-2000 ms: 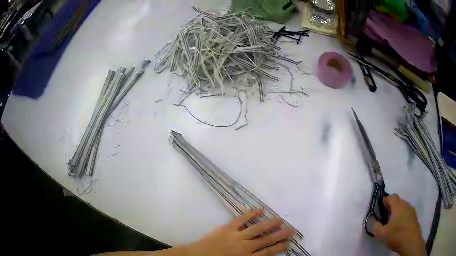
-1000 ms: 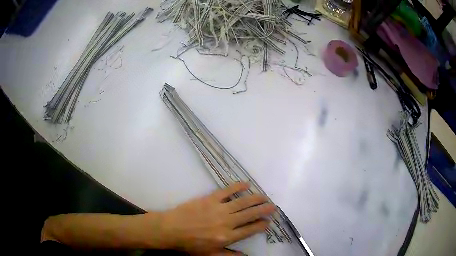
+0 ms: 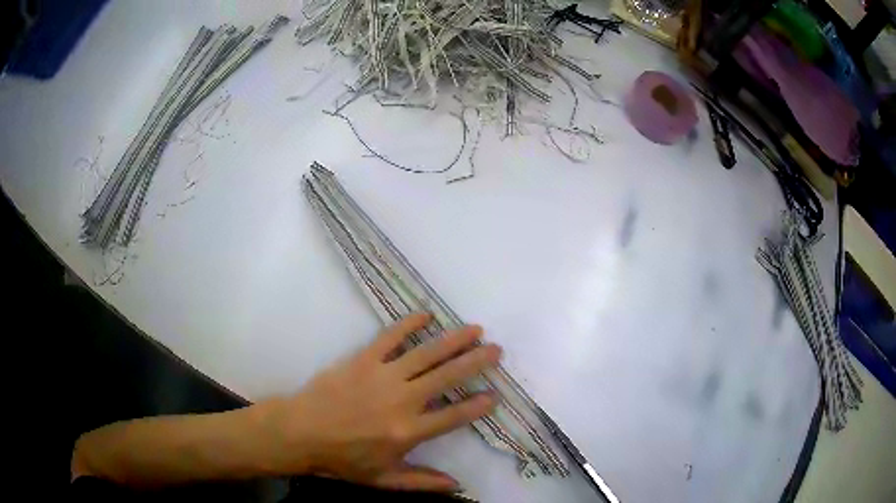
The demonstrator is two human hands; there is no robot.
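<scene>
Long thin grey-white fabric strips with dark edge lines (image 3: 378,257) lie side by side, slanting from the table's middle towards the bottom. My left hand (image 3: 408,398) lies flat across their lower half, fingers spread, palm down. The strips' lower ends show past my fingers near the bottom edge. A shears blade (image 3: 582,462) lies along the right side of these ends, touching or very close to them. The shears' handles are out of the picture. My right hand is not in view.
A tangled heap of trimmings (image 3: 442,49) lies at the far middle, loose threads below it. A strip bundle (image 3: 162,133) lies left, another bundle (image 3: 813,324) right. A pink ring (image 3: 661,107), black-handled scissors (image 3: 801,201) and mauve cloth (image 3: 801,93) lie upper right.
The shears and my right hand, first apart on the right, moved down; only the blade now shows beside the strips. My left hand has shifted slightly up and left along the strips. The view has tilted.
</scene>
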